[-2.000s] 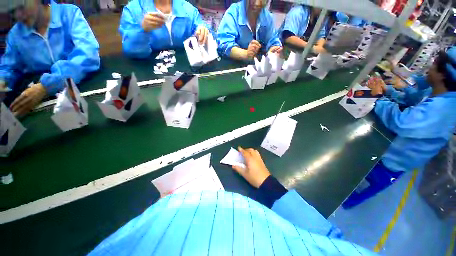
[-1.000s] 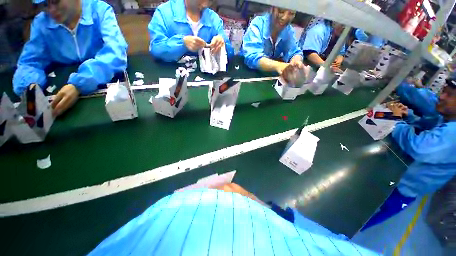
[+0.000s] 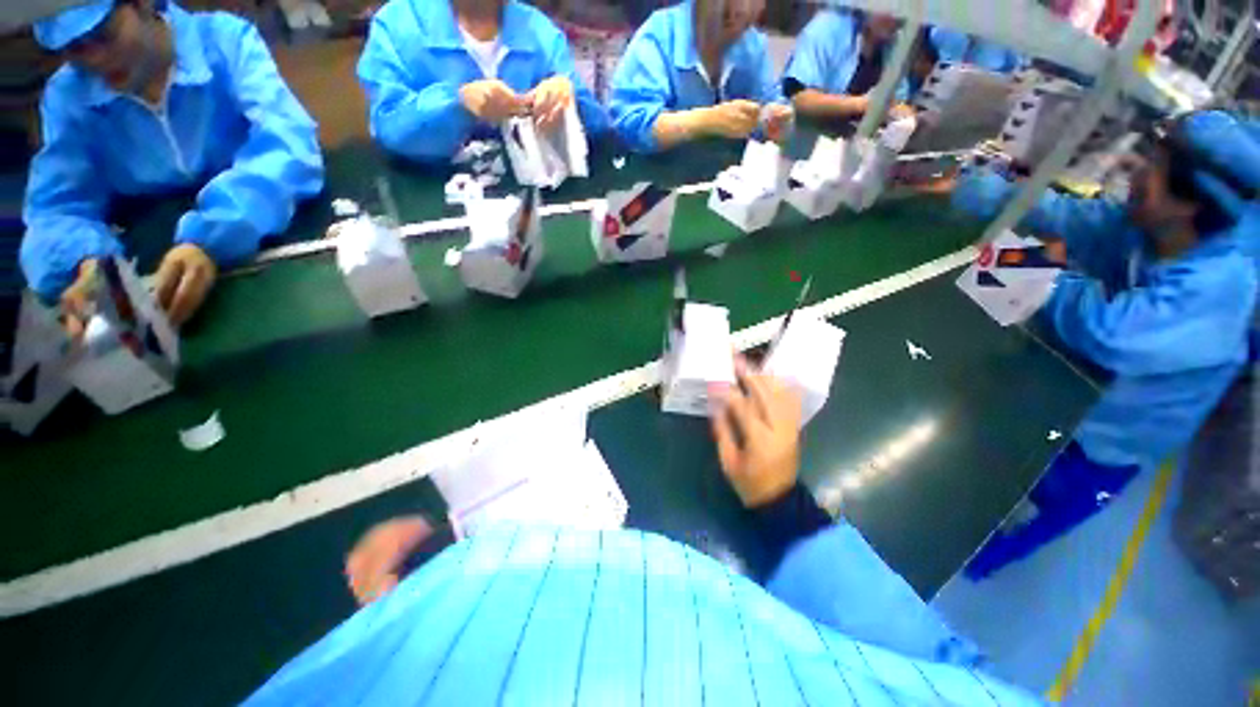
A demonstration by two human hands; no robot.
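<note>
An open white carton (image 3: pixel 532 477) with raised flaps lies on the near surface in front of my chest, its lower part hidden by my smock. My left hand (image 3: pixel 390 555) is blurred, left of this carton and apart from it, with nothing visible in it. A white product box (image 3: pixel 698 362) with one dark panel upright stands near the belt edge strip. A second such box (image 3: pixel 808 362) stands just right of it. My right hand (image 3: pixel 757 431) is in front of both boxes, its fingertips at the first box's right side; whether they grip it is unclear.
The green conveyor belt (image 3: pixel 456 373) carries several open boxes beyond the whitish edge strip (image 3: pixel 346 495). Workers in light blue sit opposite. At right, a person holds a printed box (image 3: pixel 1009 276). A small white scrap (image 3: pixel 918 351) lies on the near surface.
A second box now stands left of the single box on the near surface. My right hand has moved from the near carton to these boxes. My left hand has come into view.
</note>
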